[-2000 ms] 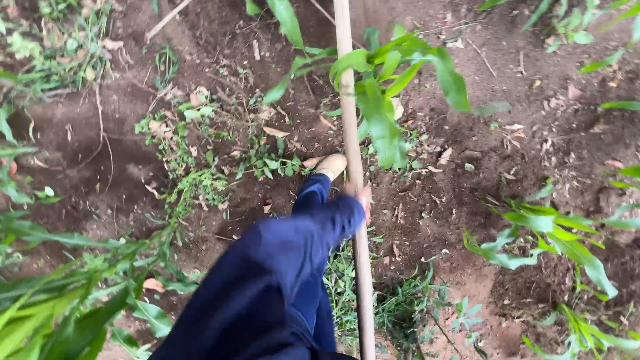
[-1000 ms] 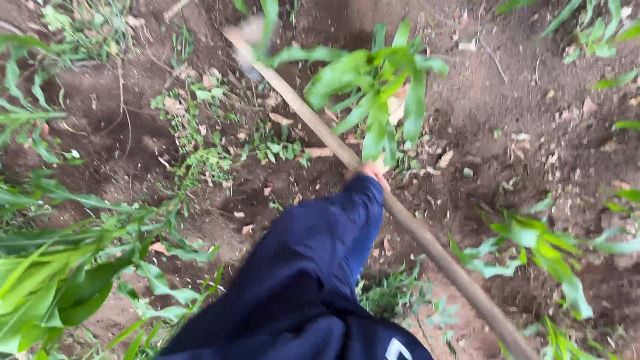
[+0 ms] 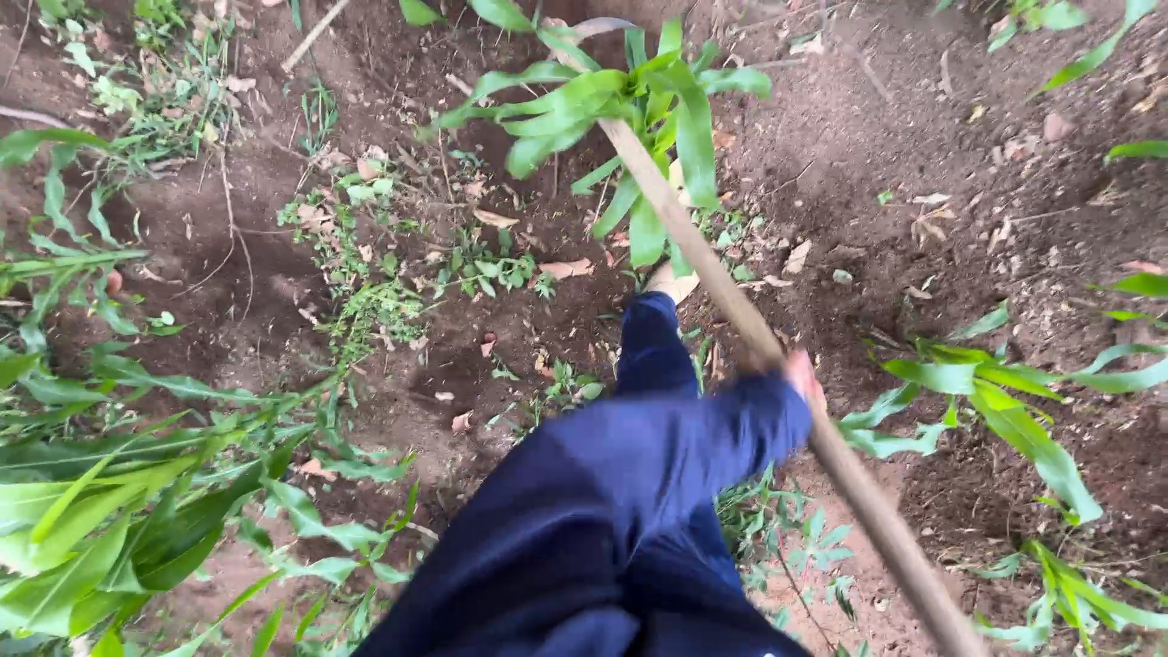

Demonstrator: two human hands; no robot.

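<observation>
A long wooden handle [image 3: 703, 255] crosses the view diagonally, from the top middle to the lower right edge. At its far end a curved metal blade [image 3: 604, 26], apparently a hoe's, shows partly behind the leaves of a young maize-like plant [image 3: 630, 100]. My left hand [image 3: 805, 379], at the end of a dark blue sleeve [image 3: 657, 438], is closed around the handle near its middle; most of its fingers are hidden. My right hand is out of view.
My light-coloured shoe [image 3: 673, 283] stands on brown soil [image 3: 821, 201] just below the leafy plant. Low weeds [image 3: 374, 310] grow left of it. Larger leafy plants rise at the left [image 3: 100, 520] and right [image 3: 995, 392]. A dry stick [image 3: 315, 35] lies at upper left.
The handle was nearly upright in the picture, then leaned steeply to the upper left; now its far end is farther right, behind the plant's leaves. My left hand has stayed on it.
</observation>
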